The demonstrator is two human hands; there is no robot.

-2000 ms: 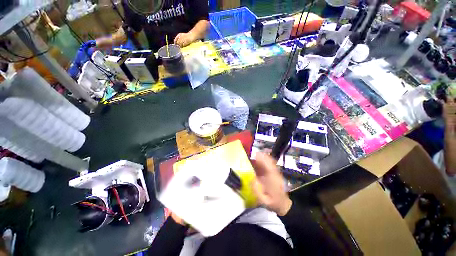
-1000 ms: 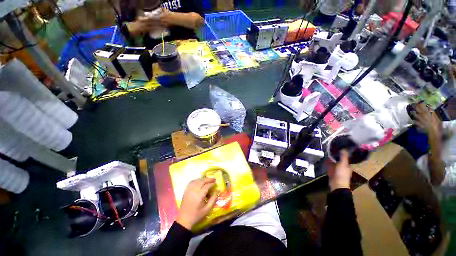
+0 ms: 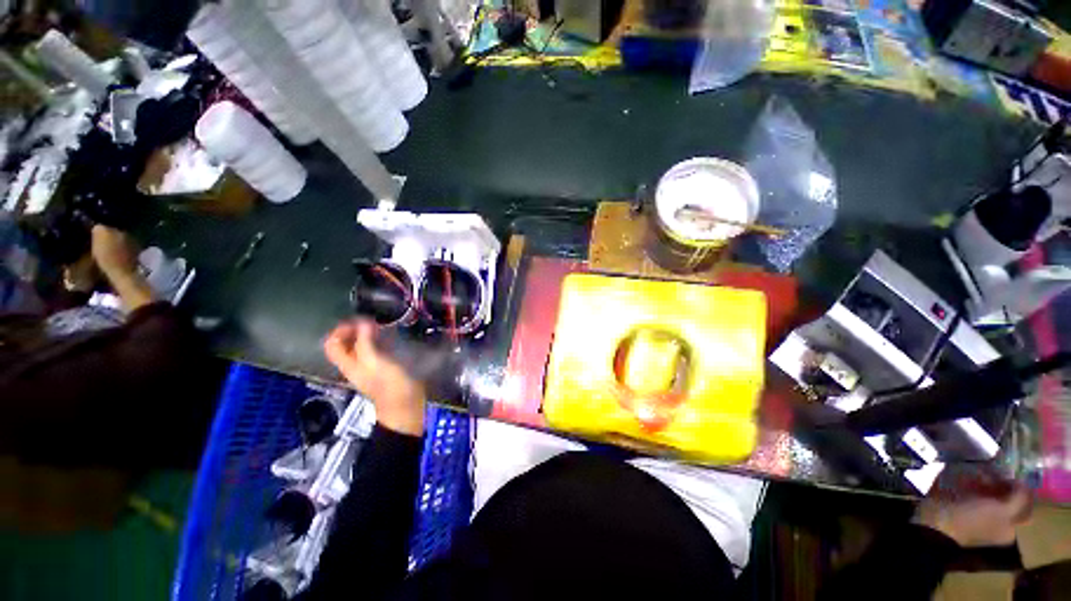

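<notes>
The yellow jig (image 3: 658, 366) lies on a red mat with nothing on its round recess. Two white camera units (image 3: 452, 294) with black round interiors and red wires stand left of it. My left hand (image 3: 378, 373) is just below these units, fingers partly curled, with nothing visible in it; contact with the units cannot be told. My right hand (image 3: 977, 512) is blurred at the lower right, past the bench edge, with no held thing visible. A long black tool (image 3: 940, 397) slants across the screw feeders (image 3: 875, 311).
A tin of white paste (image 3: 708, 202) with a stick stands behind the jig, beside a clear bag (image 3: 793, 182). Stacked white covers (image 3: 341, 71) stand at back left. A blue crate (image 3: 223, 470) holds units below the bench. Another person's hand (image 3: 115, 252) is far left.
The view has swung left. My left hand has left the jig for the two units. The white unit has gone from my right hand. The blue crate has come into view.
</notes>
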